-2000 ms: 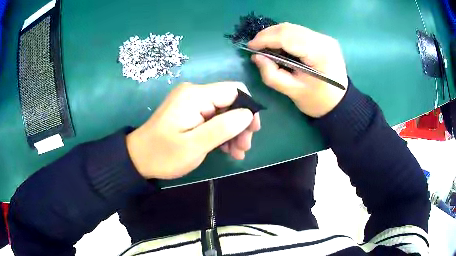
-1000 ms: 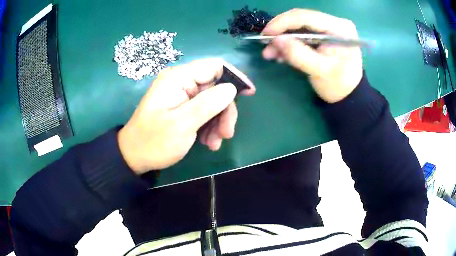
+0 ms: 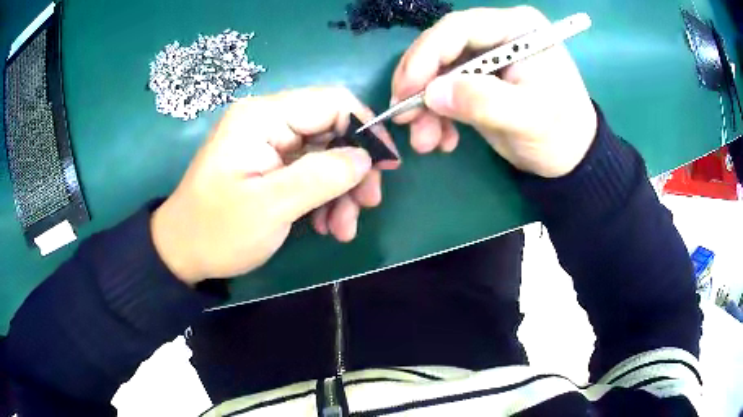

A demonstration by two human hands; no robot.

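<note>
My left hand [image 3: 252, 175] holds a small black band section [image 3: 373, 145] between thumb and fingers, above the green mat. My right hand [image 3: 521, 98] grips silver tweezers [image 3: 495, 59] with a row of round holes. The tweezer tips touch or nearly touch the upper left part of the black section. Whether a small part is between the tips cannot be told. The rest of the band is hidden by my left fingers.
A pile of small silver parts [image 3: 204, 73] lies left of centre. A pile of small black parts [image 3: 393, 12] is at the top edge. A black-edged mesh strip [image 3: 41, 130] lies far left. Dark flat strips [image 3: 707, 53] lie far right. A red object [image 3: 702, 177] is beyond the mat's right edge.
My right hand and tweezers have come from the black pile down to the band section. The tweezers are turned, with the holes showing. My left hand has shifted left.
</note>
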